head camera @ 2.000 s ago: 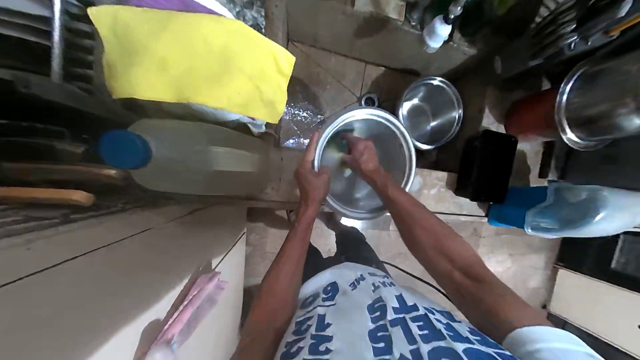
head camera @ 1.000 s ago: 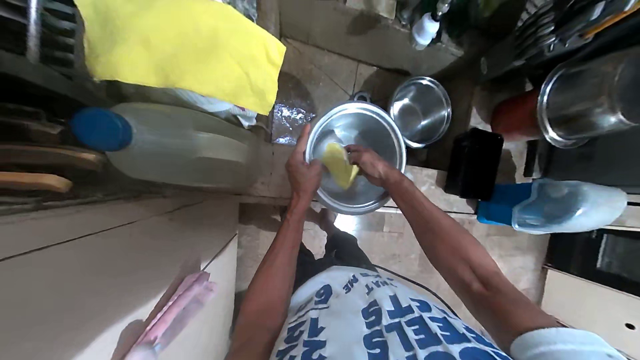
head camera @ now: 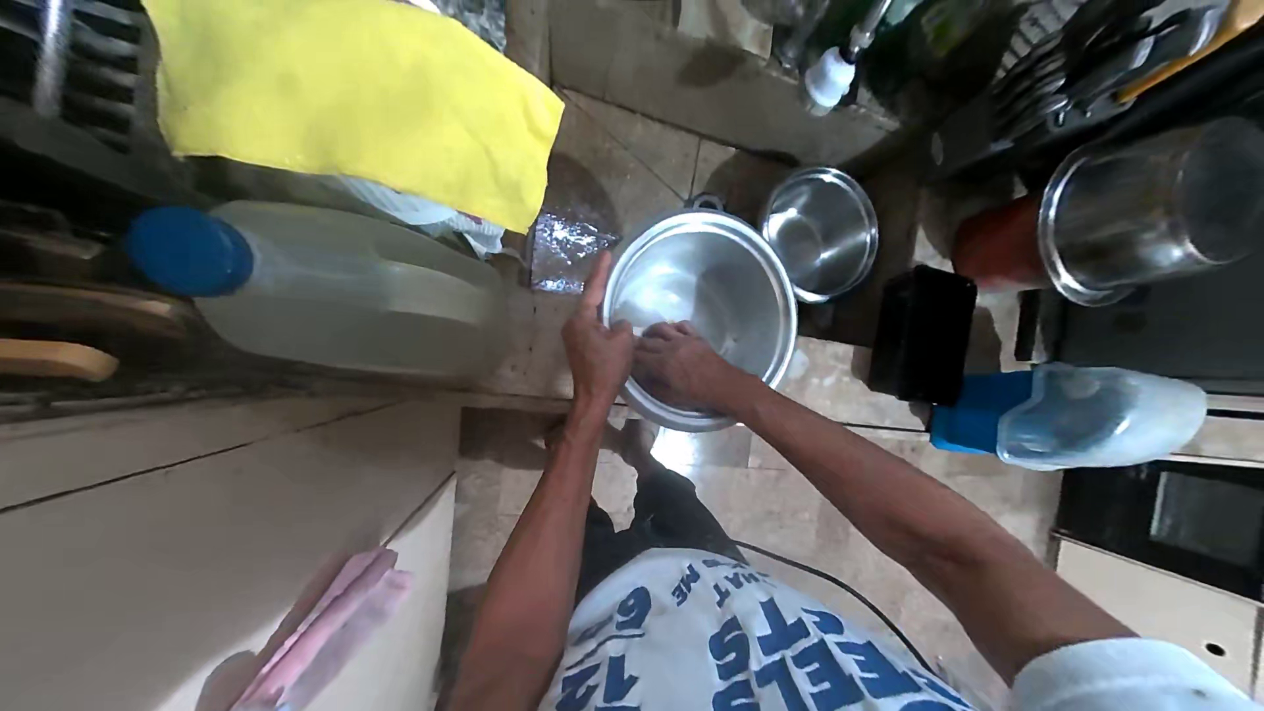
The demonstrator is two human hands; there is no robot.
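Observation:
A large round metal pot [head camera: 736, 286] stands in the middle of the view, its mouth facing me. My left hand [head camera: 599, 346] grips the pot's left rim, thumb over the edge and forefinger stretched along the outside. Inside the pot, against the lower left wall, my right hand [head camera: 686, 367] is pressed with bent fingers; whatever lies under its palm is hidden. A smaller metal pot [head camera: 822, 235] sits just right of the large one, close to its rim.
On the left lie a big plastic bottle with a blue cap [head camera: 190, 252] and a yellow cloth [head camera: 365, 104]. To the right are a black container [head camera: 921, 334], a blue container [head camera: 973, 410], a clear plastic container [head camera: 1101, 415] and a steel pot [head camera: 1136, 212]. A pink cloth [head camera: 326, 627] hangs lower left.
One second ago my right hand held a yellow sponge or cloth over the pot; now that hand is down against the lower left inner wall and the yellow piece is out of sight.

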